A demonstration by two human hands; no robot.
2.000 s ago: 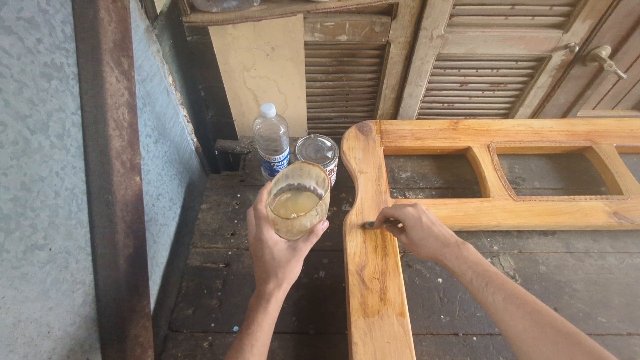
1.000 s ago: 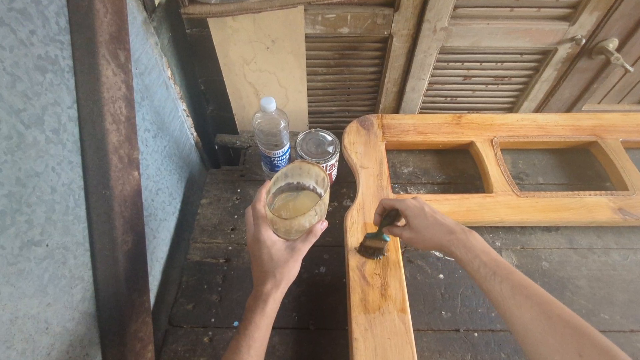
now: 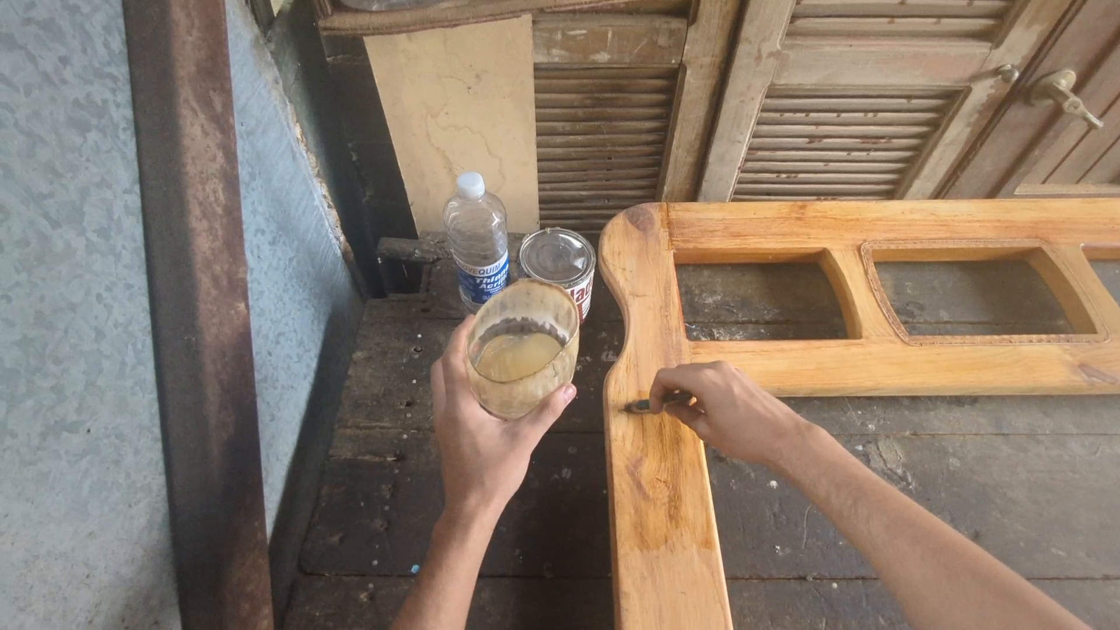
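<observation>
My left hand (image 3: 490,437) is wrapped around a stained, translucent cup (image 3: 523,350), tilted toward me, with cloudy yellowish liquid inside. In my right hand (image 3: 722,407) is a dark-handled paintbrush (image 3: 647,405), its tip at the left edge of the upright of a light wooden frame (image 3: 665,516); the bristles are mostly hidden. Below the brush the wood shows a darker, wet-looking patch. Behind the cup stand a clear plastic thinner bottle (image 3: 477,232) with a white cap and a metal can (image 3: 560,262) with its lid on, partly covered by the cup.
The frame lies on dark, worn floorboards (image 3: 394,516) spotted with paint. Louvered wooden doors (image 3: 849,140) and a beige panel (image 3: 464,114) stand behind. On the left, a rusty metal beam (image 3: 201,306) runs beside a bluish-grey sheet wall (image 3: 79,306).
My right hand has moved the brush up the upright since one second ago, when the bristles showed lower down. The left hand and cup have stayed about where they were.
</observation>
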